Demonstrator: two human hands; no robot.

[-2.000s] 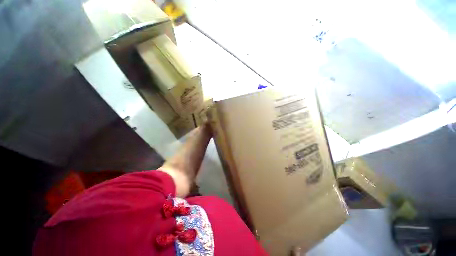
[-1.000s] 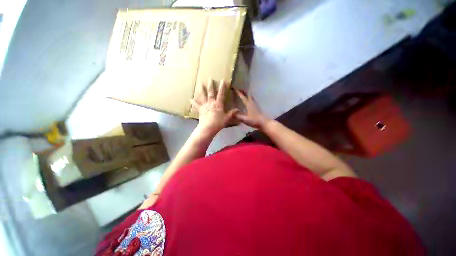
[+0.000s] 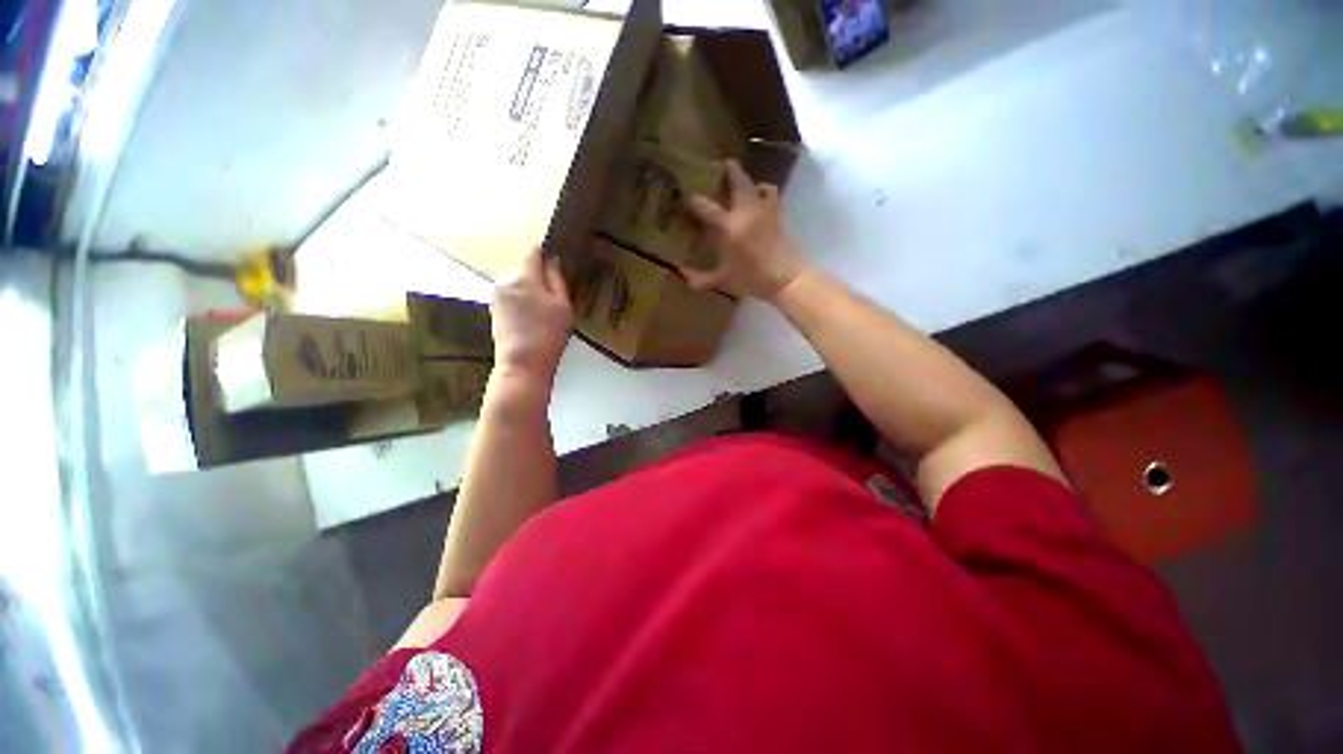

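A large brown master carton (image 3: 508, 125) with dark print lies on the white table in front of me, its open end facing me and to the right. My left hand (image 3: 532, 309) grips the near edge of its printed side. My right hand (image 3: 748, 236) is at the opening with fingers bent, on a printed brown inner carton (image 3: 656, 199) inside; whether it grips it cannot be told. A brown flap or box part (image 3: 641, 307) with print sticks out of the opening toward me. The inside of the carton is partly hidden by my hands.
Another open carton (image 3: 236, 438) with an inner carton (image 3: 342, 358) lies at the table's left end. A yellow-orange tool (image 3: 267, 276) lies behind it. A lit smartphone (image 3: 854, 27) stands at the back. An orange-red stool (image 3: 1156, 469) is on the floor at the right, beyond the table edge.
The master carton's end, turned away and mostly hidden before, now shows open. My hands have moved apart, the left onto the carton's edge and the right into the opening.
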